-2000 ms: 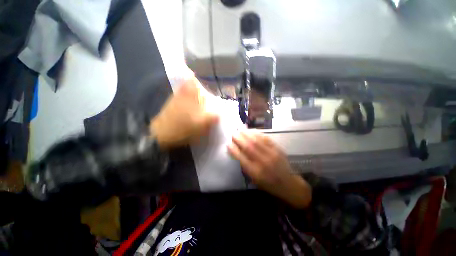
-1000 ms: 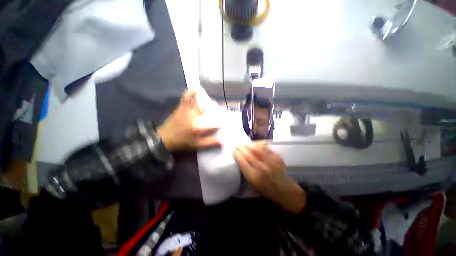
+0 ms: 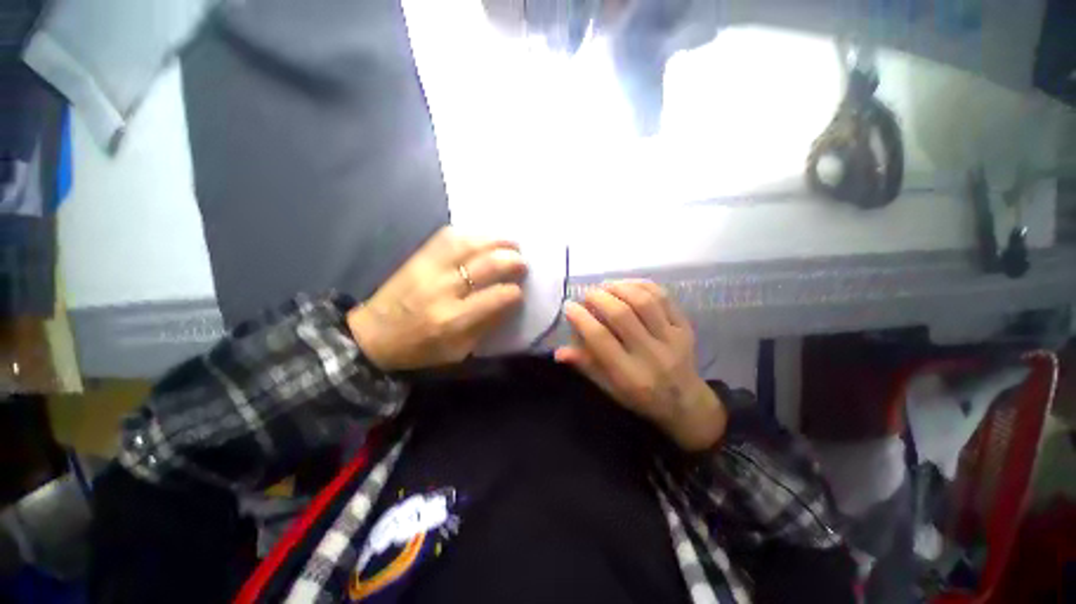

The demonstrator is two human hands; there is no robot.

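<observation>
A dark grey fabric panel (image 3: 313,153) lies flat on the table at the left. A pale piece (image 3: 531,283) lies along its right edge and reaches the front table edge; its upper part is washed out by glare. My left hand (image 3: 443,295), with a ring, presses on the pale piece with curled fingers. My right hand (image 3: 637,348) is at its lower right edge, thumb and fingertips close together on the edge. The sewing machine head is blurred at the top, and its needle area cannot be made out.
Black-handled scissors (image 3: 858,153) lie right of the needle area, with dark thread snips (image 3: 999,224) farther right. A pale cloth heap (image 3: 112,53) is at the upper left. A printed ruler strip (image 3: 802,281) runs along the front edge. A red basket (image 3: 1015,472) stands lower right.
The view has tipped down towards my lap, so the machine head has mostly left the picture. My hands are now at the pale piece's lower end, nearer the table's front edge.
</observation>
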